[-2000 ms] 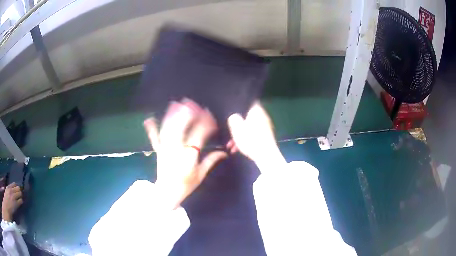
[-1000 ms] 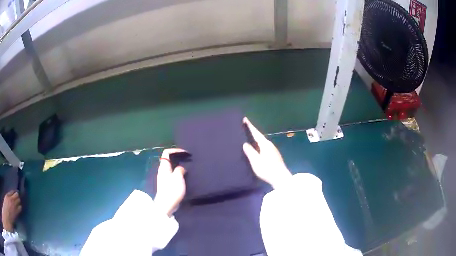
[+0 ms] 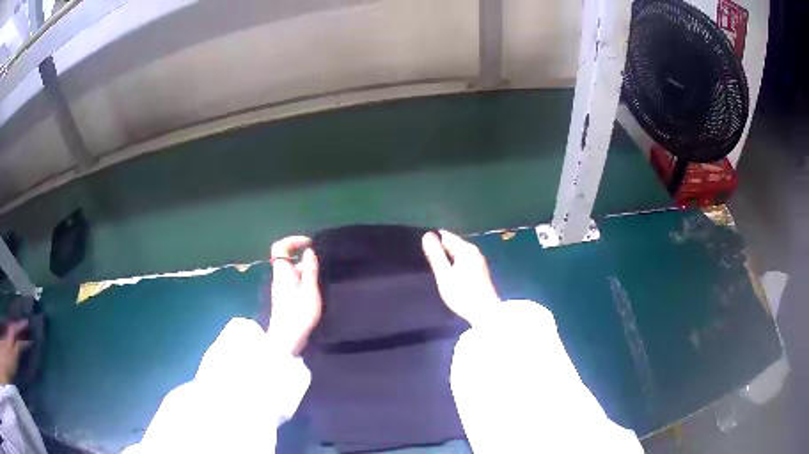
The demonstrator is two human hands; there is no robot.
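A black box blank (image 3: 381, 306) lies in front of me on a dark stack of blanks (image 3: 381, 390), with its far end bent up into a darker raised band. My left hand (image 3: 295, 288) grips its left far corner, with a thin red band on a finger. My right hand (image 3: 461, 275) grips its right far corner. The fingertips are partly hidden behind the raised edges. The blank is slightly blurred.
The green conveyor belt (image 3: 266, 195) runs beyond the worktop (image 3: 568, 328), carrying a folded tray (image 3: 68, 242) at left. A white post (image 3: 585, 124), a black fan (image 3: 683, 84) and a red box (image 3: 701, 180) stand at right. Another person's hand (image 3: 11, 350) is at far left.
The blank has come down from above the belt onto the stack, and its far end is now bent up. Both hands have moved to its far corners. The folded tray on the belt has shifted left.
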